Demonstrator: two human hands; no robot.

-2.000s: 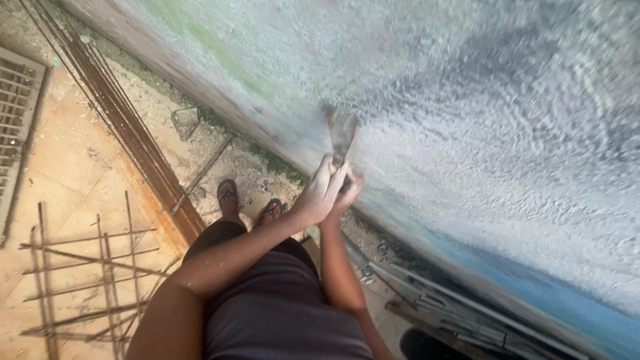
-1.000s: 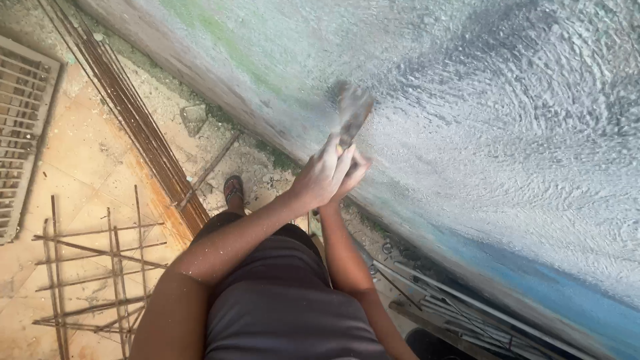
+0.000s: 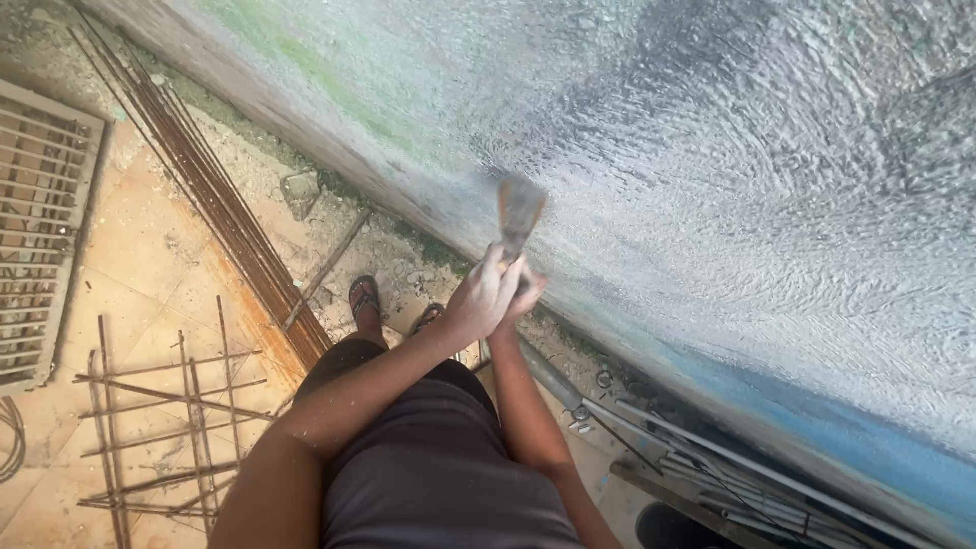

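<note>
Both my hands are closed around the handle of a scraper (image 3: 521, 207), whose wide, worn blade is blurred and lies over the painted wall (image 3: 686, 191). My left hand (image 3: 484, 293) comes from the left of the picture and sits nearer the blade. Partly behind it, my right hand (image 3: 524, 296) grips from the right side; its fingers are pale with dust. The wall has a rough, ridged surface in grey, white, green and blue. Whether the blade's edge touches it cannot be told.
Long rusty steel bars (image 3: 221, 206) run along the tiled floor at the left, near a tied rebar grid (image 3: 191, 396) and a slatted metal grate (image 3: 46, 229). My sandalled feet stand among debris by the wall's base. Pipes (image 3: 732, 457) lie at the lower right.
The blade's angle against the wall has shifted between the frames, with both hands staying on the handle. The second foot, out of sight one second ago, shows again.
</note>
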